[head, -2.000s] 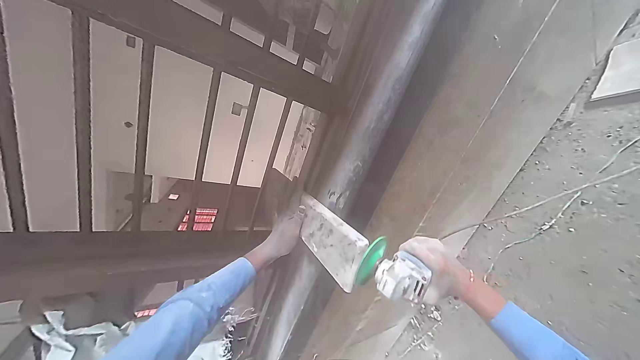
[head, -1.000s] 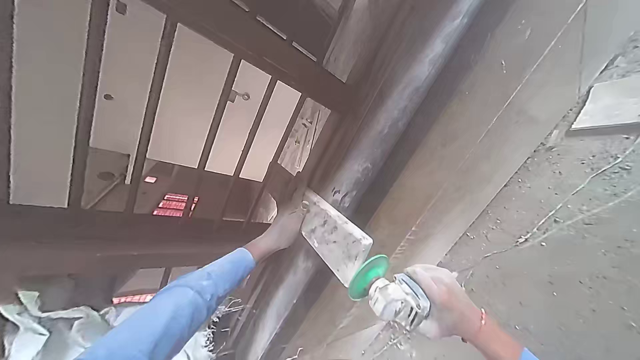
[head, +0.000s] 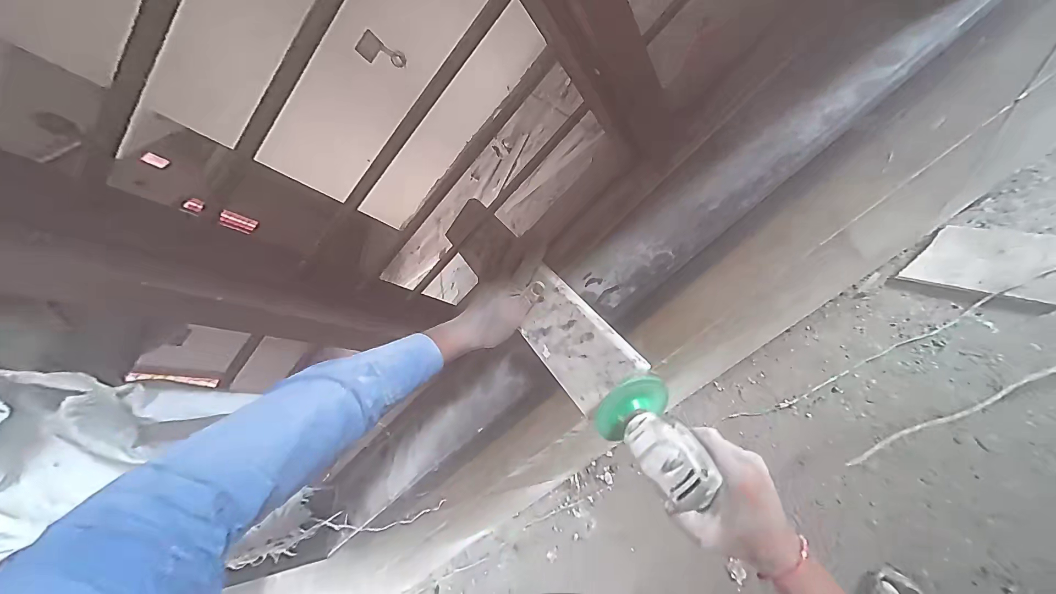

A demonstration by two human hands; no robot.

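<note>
My right hand [head: 742, 503] is closed around the body of a dusty angle grinder [head: 672, 462]. Its green disc [head: 631, 407] meets the lower end of a pale, stained flat slab [head: 577, 338]. The slab lies slantwise over a long grey pipe or rounded rail. At the slab's upper end my left hand [head: 491, 313] grips its edge; the fingers are partly hidden in shadow. A dark flat piece [head: 487, 239] shows just beyond that hand.
A dark metal grille [head: 289, 74] with pale panels behind it fills the upper left. White crumpled sacking [head: 74, 445] lies at lower left. On the dusty ground at right are a flat tile [head: 982, 260] and a thin cable [head: 949, 417].
The view has turned and shifted. The disc was at the slab's lower right side and is now at its lower end. Both hands keep their hold.
</note>
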